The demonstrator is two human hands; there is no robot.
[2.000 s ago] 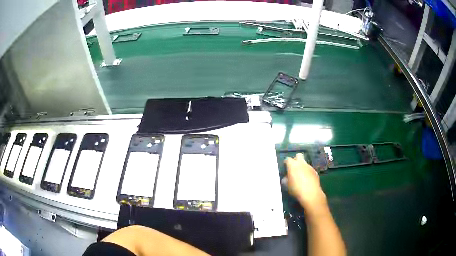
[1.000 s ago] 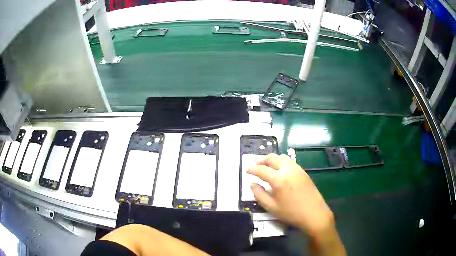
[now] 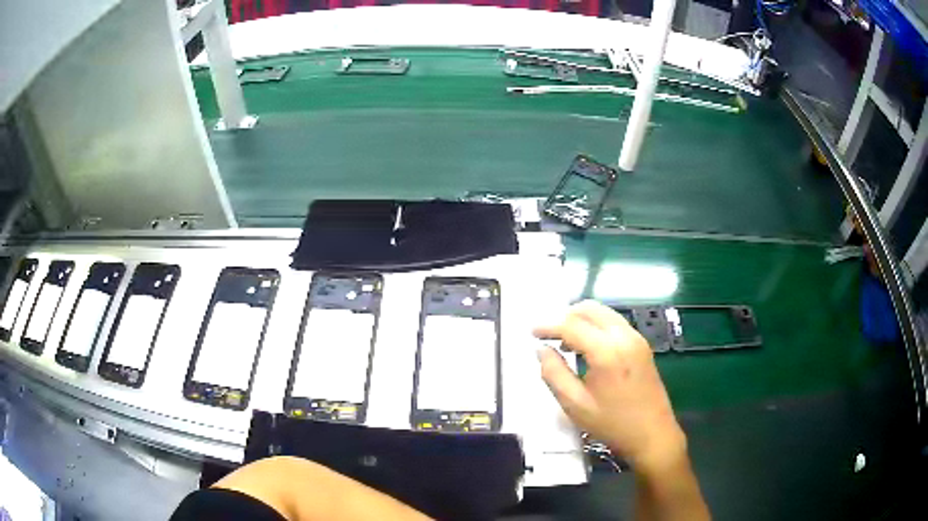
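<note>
Several black phone middle frames (image 3: 457, 422) lie side by side in a row on the white infeed belt (image 3: 529, 407), with white showing through their windows. My right hand (image 3: 611, 382) is over the belt's right end, right of the last frame and apart from it, fingers spread and apparently empty. Two frames (image 3: 717, 344) lie end to end on the green conveyor (image 3: 753, 407); my right hand partly hides the nearer one. My left forearm crosses the bottom edge; my left hand itself is not visible.
Black flaps lie at the belt's far edge (image 3: 448, 232) and near edge (image 3: 387, 468). A frame (image 3: 582, 191) lies at an angle beside clear scraps. A white post (image 3: 647, 92) stands behind. A grey-white machine panel (image 3: 122, 132) is at left. More frames lie on the far conveyor.
My right hand went from the green conveyor to the belt, where a new frame now lies, and has let go of it. The row has shifted left. The conveyor frames have also moved left.
</note>
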